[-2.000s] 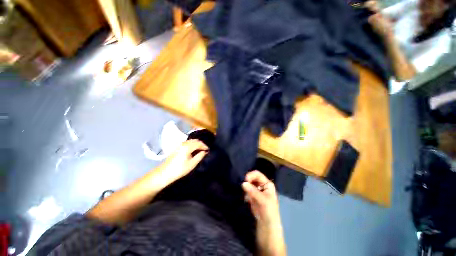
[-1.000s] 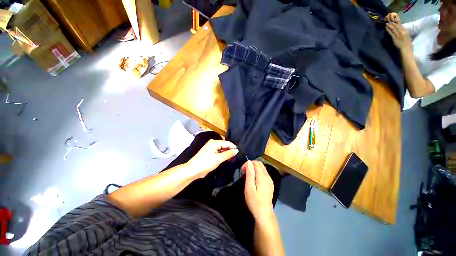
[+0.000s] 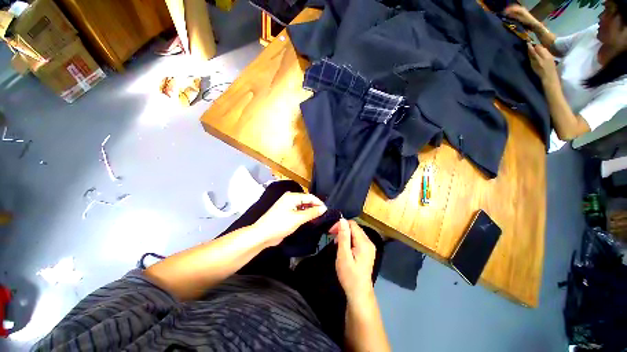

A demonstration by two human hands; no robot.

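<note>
A dark garment [image 3: 350, 155] hangs from the wooden table over its near edge towards my lap. Its checked band [image 3: 337, 79] lies on the table. My left hand [image 3: 295, 212] pinches the dark cloth at the garment's lower end. My right hand [image 3: 352, 240] is close beside it, thumb and fingertips pinched together at the cloth edge; a tiny pale bit, maybe a thread, shows at the tips. What exactly the right fingertips hold is too small to tell.
More dark garments [image 3: 440, 82] cover the table [image 3: 275, 117]. Green-yellow snips [image 3: 425, 189] and a smartphone [image 3: 476, 247] lie near the front edge. A person in white [image 3: 584, 75] handles cloth at right. Cardboard boxes [image 3: 58, 51] and white scraps [image 3: 242, 192] are on the floor.
From two seconds ago, my hands have come closer together at the garment's lower end. In the last second they have hardly moved. The other person's hands have shifted on the cloth.
</note>
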